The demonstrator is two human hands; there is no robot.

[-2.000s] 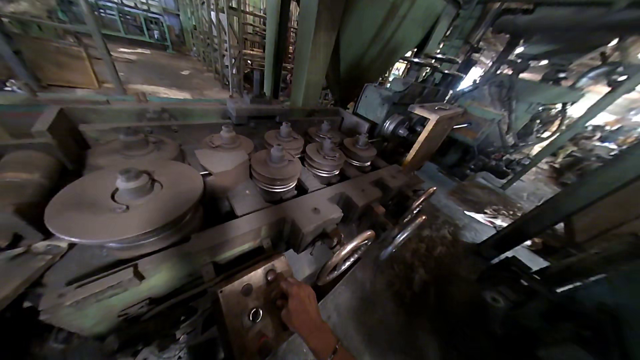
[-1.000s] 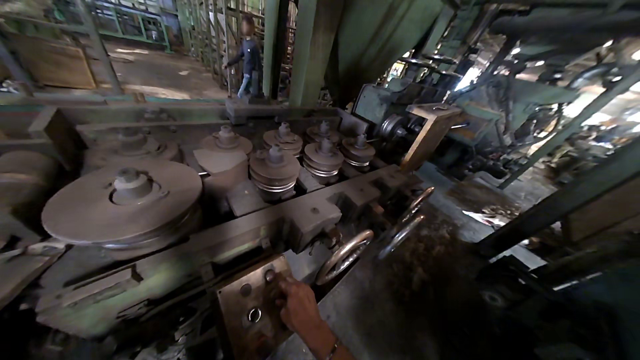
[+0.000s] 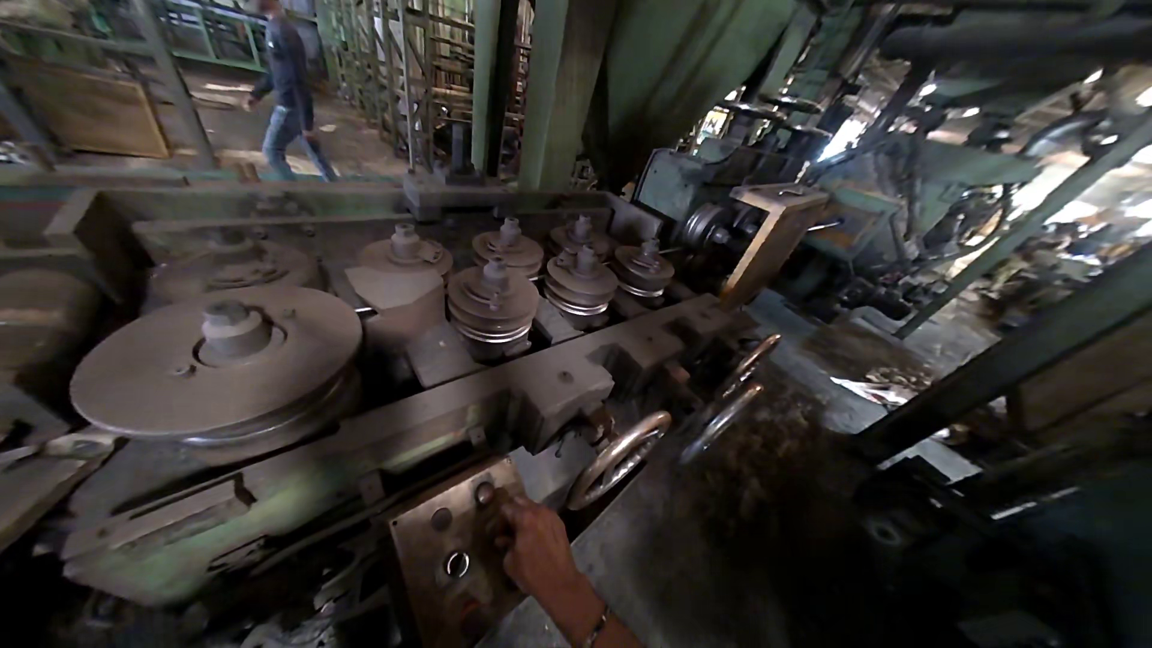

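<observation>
My right hand, with a bracelet at the wrist, rests its fingers at the upper right part of a metal control panel. A round button shows just beside the fingertips; the curled fingers hide part of the panel, and whether a button is pressed cannot be told. My left hand is out of view. Beyond the panel lies a roller machine with a large round roller disc and several smaller grooved rollers on upright shafts.
Shiny handwheels stand out from the machine's near side, right of the panel. A wooden board rises at the machine's far end. A person is on the floor behind, and a green steel column stands past the machine.
The person in the background, absent two seconds ago, came into view beside the steel frames and has moved left. My right hand has stayed at the control panel.
</observation>
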